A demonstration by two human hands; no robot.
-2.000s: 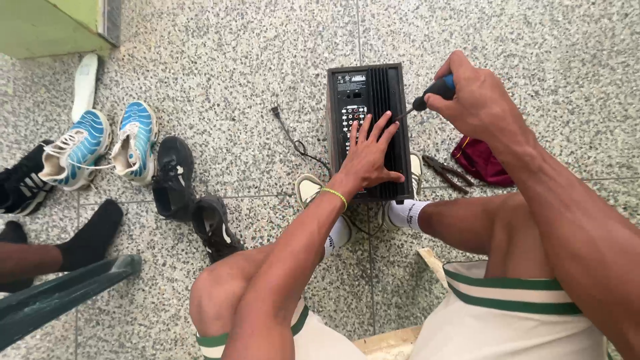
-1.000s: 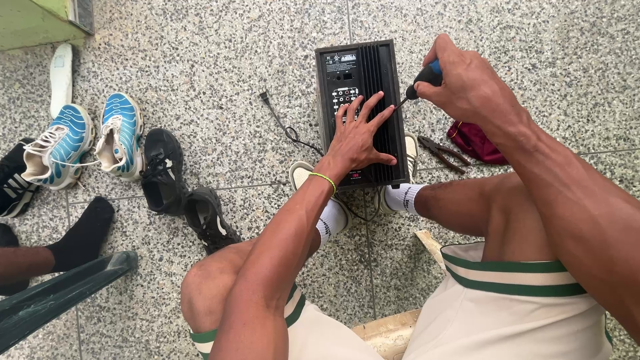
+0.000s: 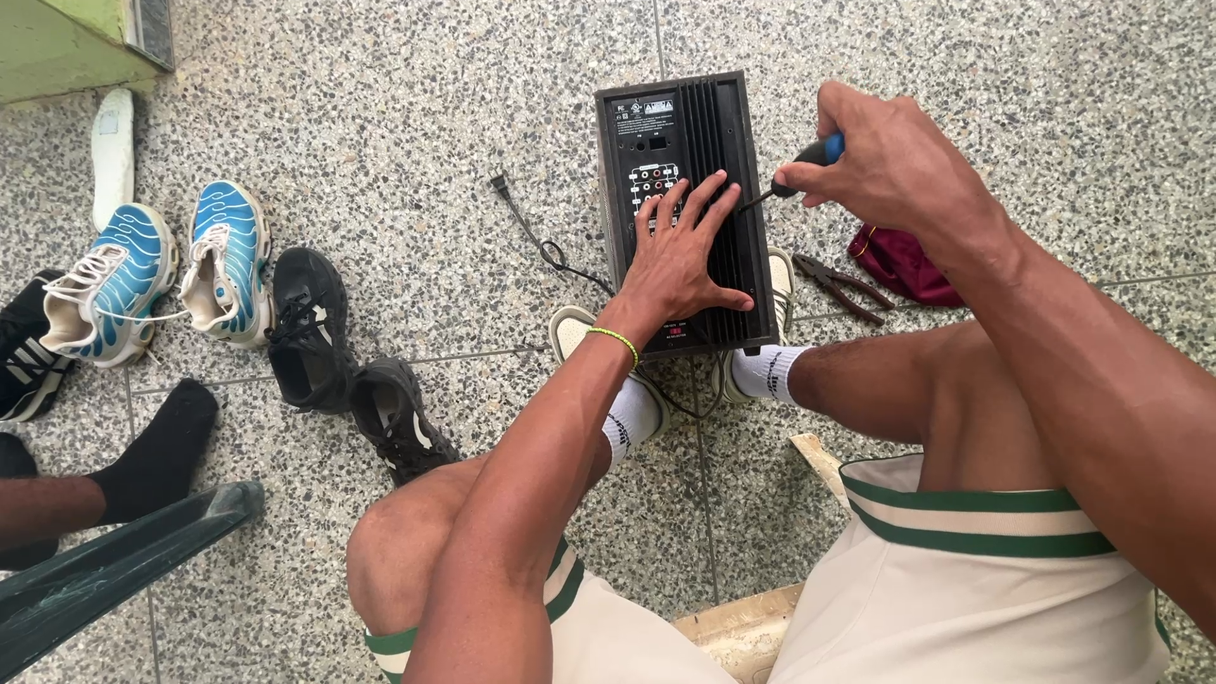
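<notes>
A black audio amplifier panel in a dark box, with heat-sink fins and rows of jacks, lies face up by my feet. My left hand rests on it with fingers spread over the jacks and fins, gripping nothing. My right hand holds a screwdriver with a blue and black handle. The screwdriver slants down left, its tip at the right part of the panel near my left fingertips; exact contact cannot be told. A power cord with a plug runs from the box's left side across the floor.
Pliers and a maroon cloth pouch lie right of the box. Blue sneakers, black shoes and a white insole are at the left. Another person's black-socked foot is beside a dark green chair part.
The view has shifted somewhat. My left hand stays spread on the panel, and my right hand keeps the screwdriver at the panel's right part.
</notes>
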